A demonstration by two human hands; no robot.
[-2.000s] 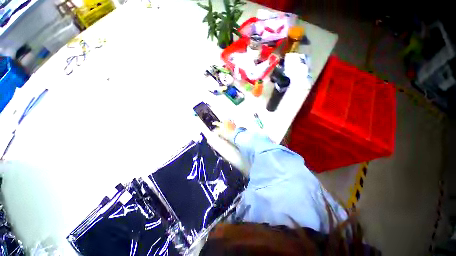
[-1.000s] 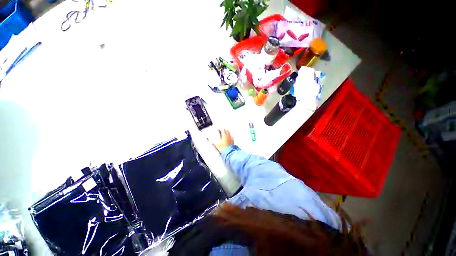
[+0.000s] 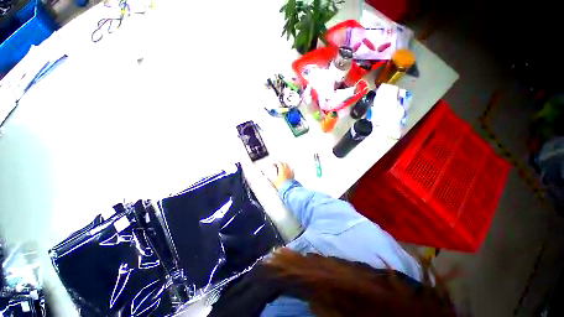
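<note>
Two stacks of dark bagged garments lie side by side on the white table, the right stack (image 3: 216, 226) and the left stack (image 3: 105, 263). Both have white glare streaks. A small white label (image 3: 122, 223) shows on the left stack. My right hand (image 3: 281, 174) rests on the table just beyond the right stack, fingers somewhat apart, holding nothing. A dark smartphone (image 3: 252, 141) lies just beyond its fingertips, not touched. My left hand is not seen; hair and a dark shape cover the bottom edge.
Red baskets (image 3: 314, 57), a dark bottle (image 3: 352, 138), an orange-capped jar (image 3: 396, 67), a plant (image 3: 306, 21) and a green pen-like stick (image 3: 318, 165) are at the table's right end. A large red crate (image 3: 433, 179) stands beside it. A blue bin (image 3: 26, 34) is far left.
My right hand has let go of the phone's near end and drawn back towards the right stack. The phone lies more upright in view. The view has shifted, showing more of both stacks.
</note>
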